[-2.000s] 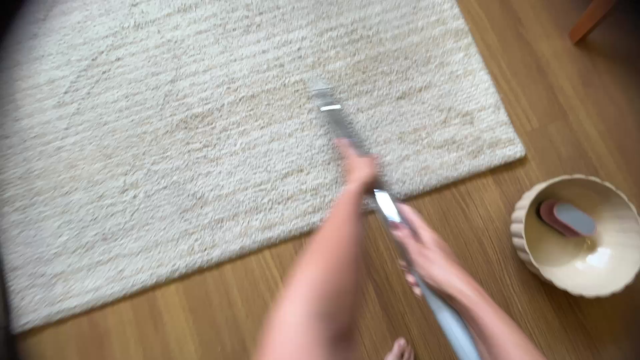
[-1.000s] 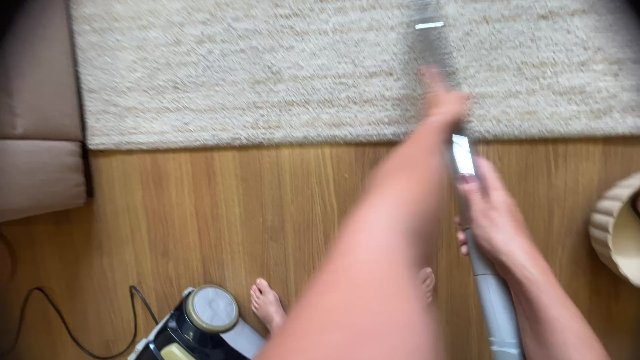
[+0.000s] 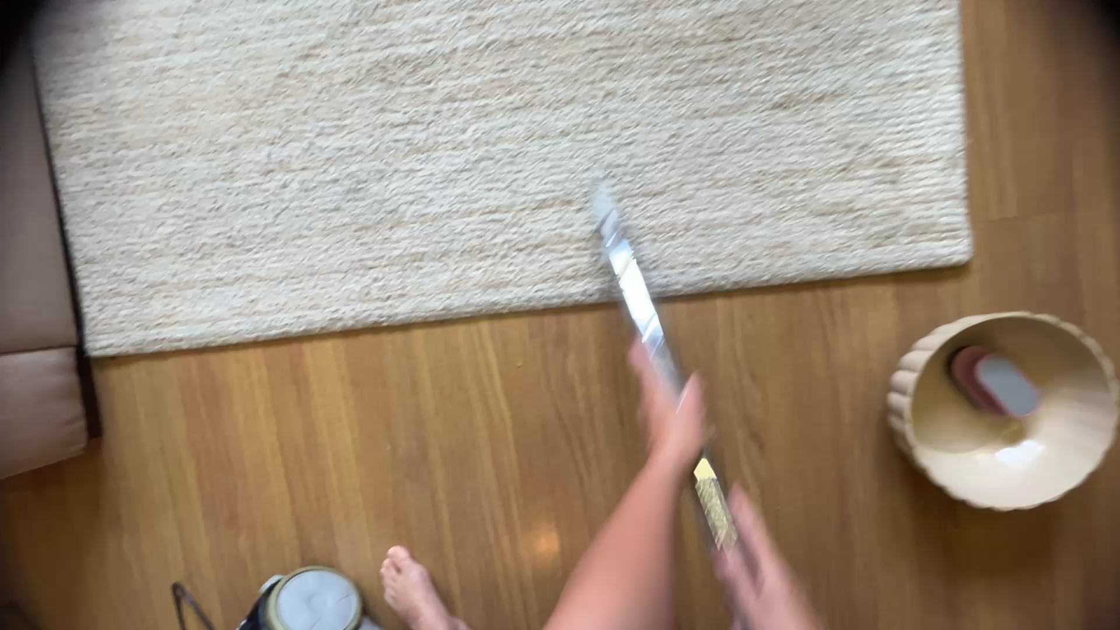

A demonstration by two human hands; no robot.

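A shiny metal vacuum wand (image 3: 637, 293) slants from the lower right up to the cream woven rug (image 3: 420, 175), blurred by motion. Around its middle is my left hand (image 3: 672, 416), thumb along the tube. Farther down, near the bottom edge, my right hand (image 3: 757, 560) grips the same wand; its fingers are blurred. The wand's far end lies over the rug near its front edge, and its tip is too blurred to make out.
A scalloped beige bowl (image 3: 927, 464) with a pink and grey object (image 3: 1006, 385) inside stands on the wood floor (image 3: 350, 437) at right. A vacuum cleaner (image 3: 315, 599) and cord (image 3: 185, 602) are at lower left, beside a bare foot (image 3: 411, 586). A brown sofa (image 3: 39, 402) borders the rug.
Both hands, still on the wand, have drawn back toward my body, and the wand's far end now shows near the rug's front edge. The view has shifted.
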